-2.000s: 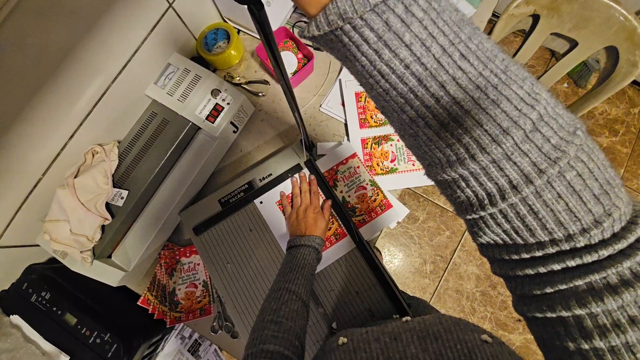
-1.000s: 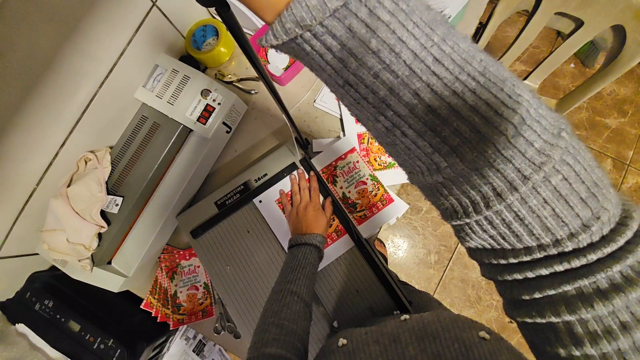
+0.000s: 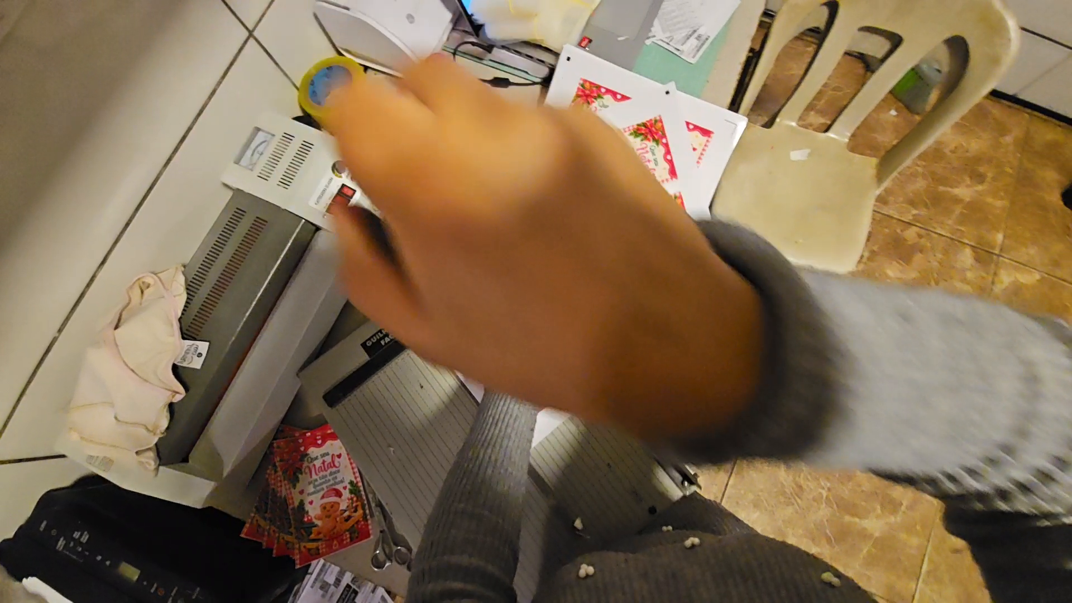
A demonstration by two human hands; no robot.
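Observation:
My right hand (image 3: 536, 243), large and blurred, is close to the camera above the guillotine paper cutter (image 3: 419, 419). Its fingers are curled; whether they hold anything cannot be told. My left hand is hidden behind it, and only the grey ribbed left sleeve (image 3: 473, 502) shows, lying over the cutter's lined bed. Bits of white paper show beside that sleeve. Left of the cutter lies a fanned stack of red printed Christmas cards (image 3: 322, 494), with scissors (image 3: 389, 544) next to it. Printed sheets (image 3: 649, 126) with red card designs lie beyond my right hand.
A laminator (image 3: 243, 285) with a cream cloth (image 3: 130, 368) on it stands at the left by the tiled wall. A black printer (image 3: 134, 553) is at the lower left. Tape rolls (image 3: 328, 88) lie at the back. A plastic chair (image 3: 804, 176) stands at the right.
My right hand, at the top edge by the cutter's arm before, has come down across the middle of the view. My left hand, seen flat on the sheet before, is now hidden. The view has shifted.

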